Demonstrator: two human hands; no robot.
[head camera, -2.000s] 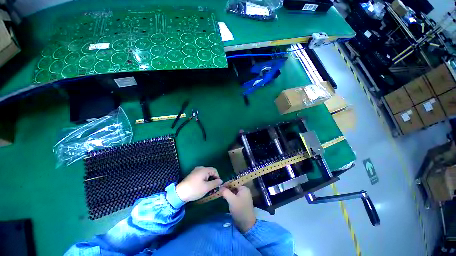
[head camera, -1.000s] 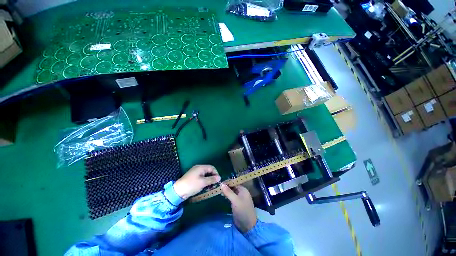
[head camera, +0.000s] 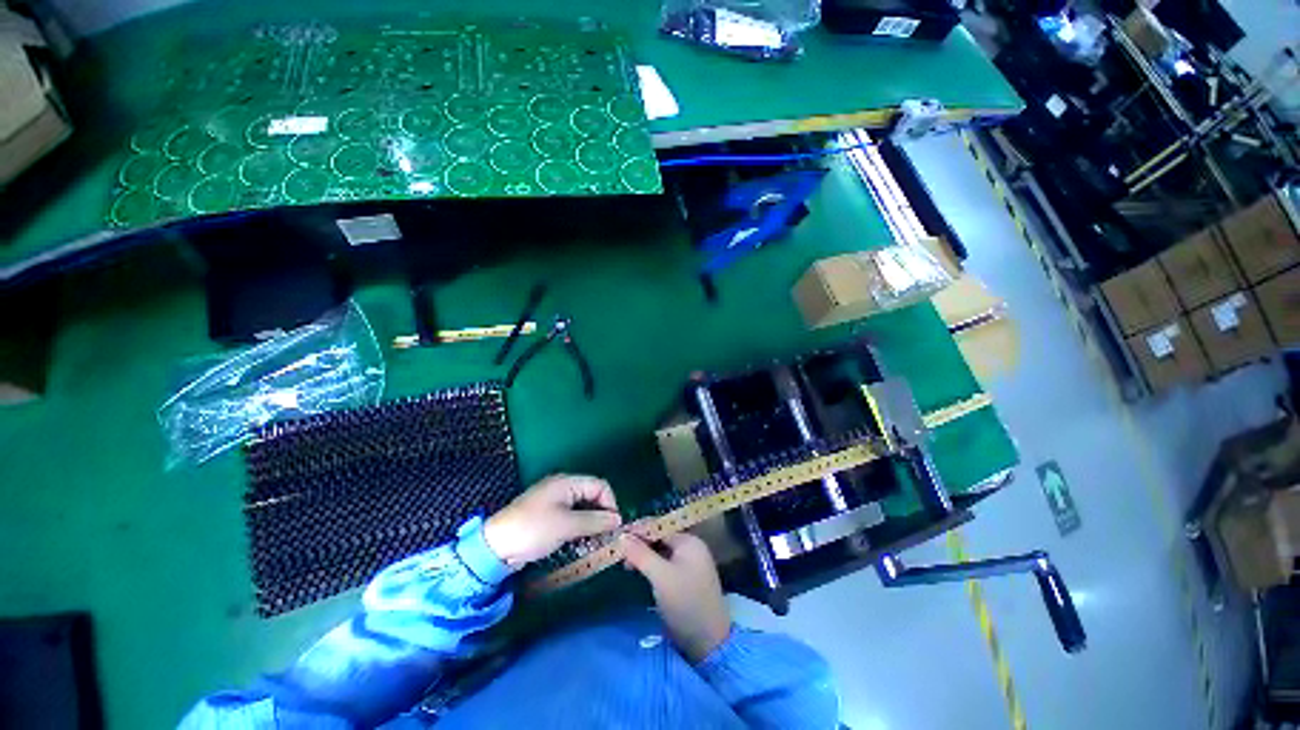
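Observation:
A tan component tape (head camera: 756, 489) with small dark parts along its upper edge runs from my hands up to the right, across the black-framed lead cutting machine (head camera: 813, 535). My left hand (head camera: 553, 518) pinches the tape near its lower left end. My right hand (head camera: 682, 582) pinches it just to the right, thumb on the tape. The tape's left end sticks out below my left hand. The hand crank (head camera: 1058, 602) hangs at the machine's right side, with no hand on it. Fingertip details are too small to tell.
A folded component tape stack (head camera: 382, 499) lies left of my hands, a clear plastic bag (head camera: 278, 385) above it. Diagonal cutters (head camera: 560, 342) and a yellow strip (head camera: 463, 337) lie behind. A small cardboard box (head camera: 855, 285) sits behind the machine. A green circuit board panel (head camera: 385, 129) lies on the raised shelf.
My left hand has moved slightly left along the tape, and my right hand has shifted slightly left too. The view has shifted a little. The crank has not visibly turned.

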